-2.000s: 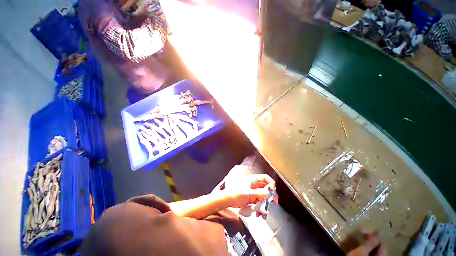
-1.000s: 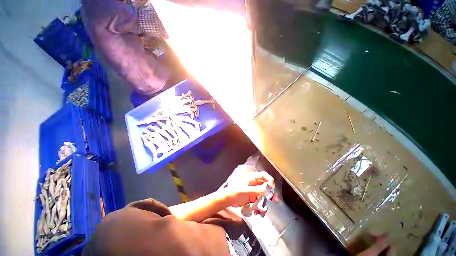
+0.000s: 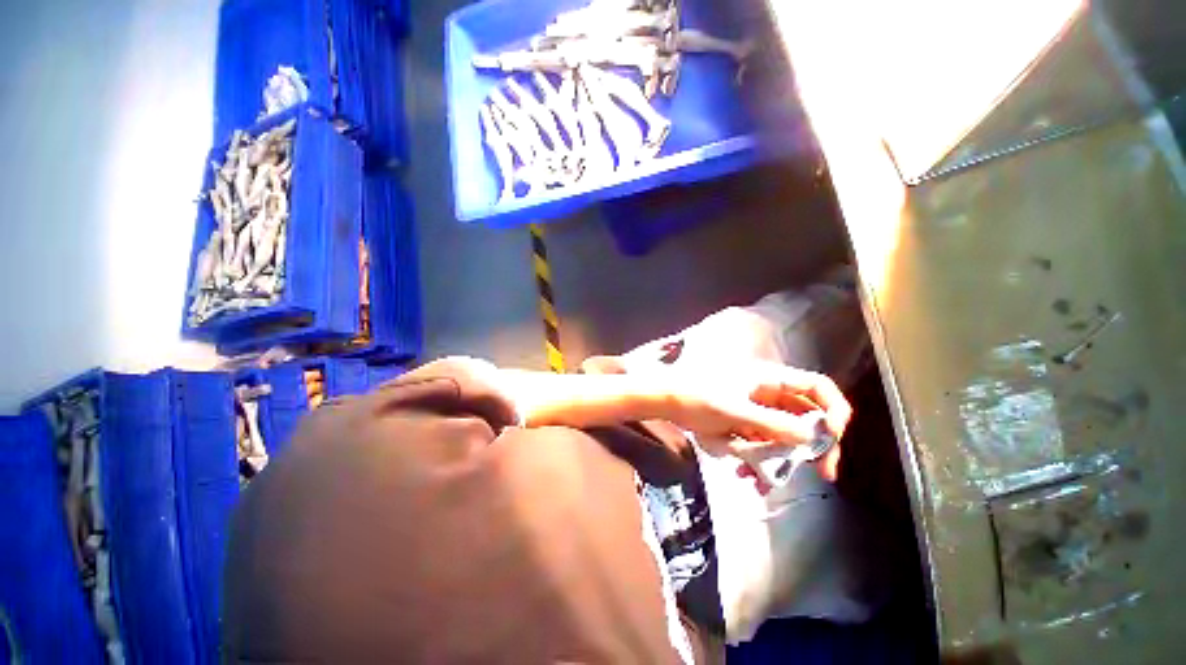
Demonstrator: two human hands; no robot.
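Note:
My left hand (image 3: 780,413) is above my lap. Its fingers are closed on a small grey-white curved part (image 3: 786,466), which looks like a loop and sticks out below the fingertips. The fingers hide some of the part. My right hand is not clearly seen; only a brownish blur shows at the bottom edge over the bench, and I cannot tell its state. A white cloth (image 3: 793,559) lies across my thighs.
A blue bin (image 3: 605,186) of pale leg parts stands ahead. Stacked blue bins (image 3: 325,227) with tan-grey pieces stand to the left. The brown bench (image 3: 1001,286) is on the right, with a stained taped patch (image 3: 1073,520) and a thin stick (image 3: 1090,334).
The view has swung left and down, so the bins and bench sit higher and further right. The right-hand fingers have dropped out of clear view. My left hand still holds the part.

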